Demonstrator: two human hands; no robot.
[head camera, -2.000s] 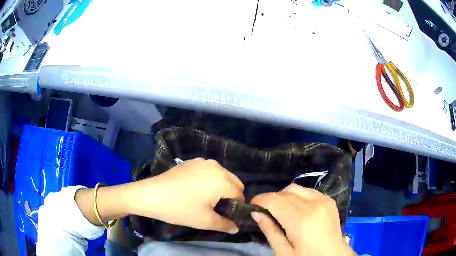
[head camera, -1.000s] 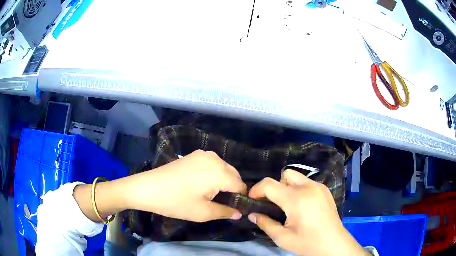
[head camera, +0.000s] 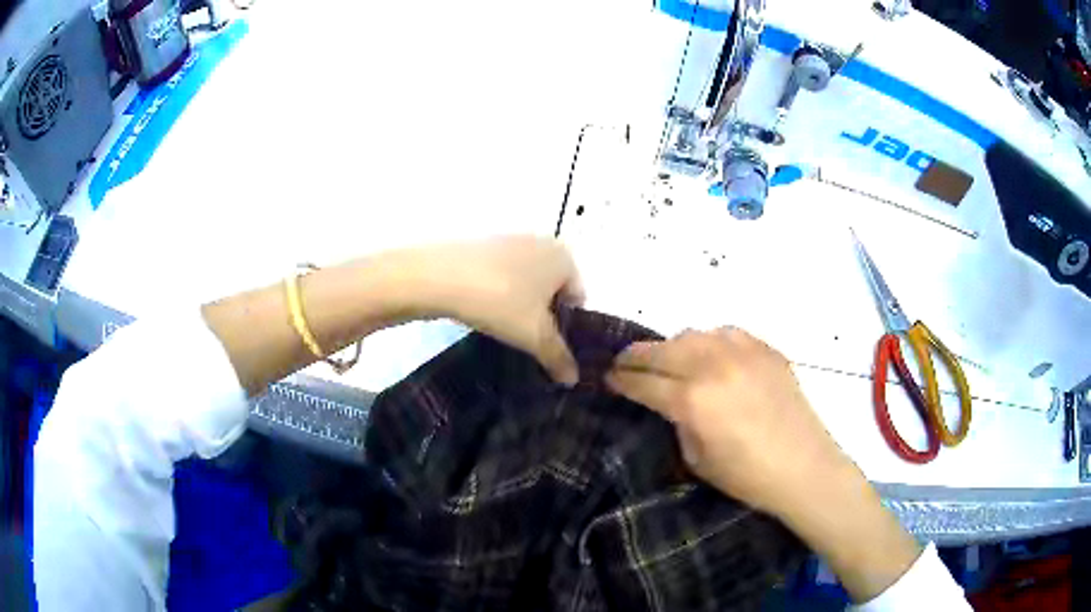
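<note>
A dark plaid garment (head camera: 514, 478) with thin pale check lines hangs over the front edge of the white table, bunched at the centre bottom. My left hand (head camera: 526, 299), with a gold bangle at the wrist, pinches its upper edge from the left. My right hand (head camera: 718, 395) grips the same edge just to the right, fingertips close to the left hand's. The held edge lies over the table, below the machine's presser foot area (head camera: 688, 144) and apart from it. The garment's underside is hidden.
Scissors (head camera: 915, 371) with red and yellow-orange handles lie right of my right hand. The sewing machine head (head camera: 861, 120) spans the upper right. A grey-white housing with a round vent (head camera: 46, 98) and a dark bottle (head camera: 153, 38) stand upper left. A blue bin (head camera: 227, 526) is below the table.
Both hands have moved up from the lap to over the table, bringing the garment's edge with them. The view has shifted, so the needle area and more of the machine now show.
</note>
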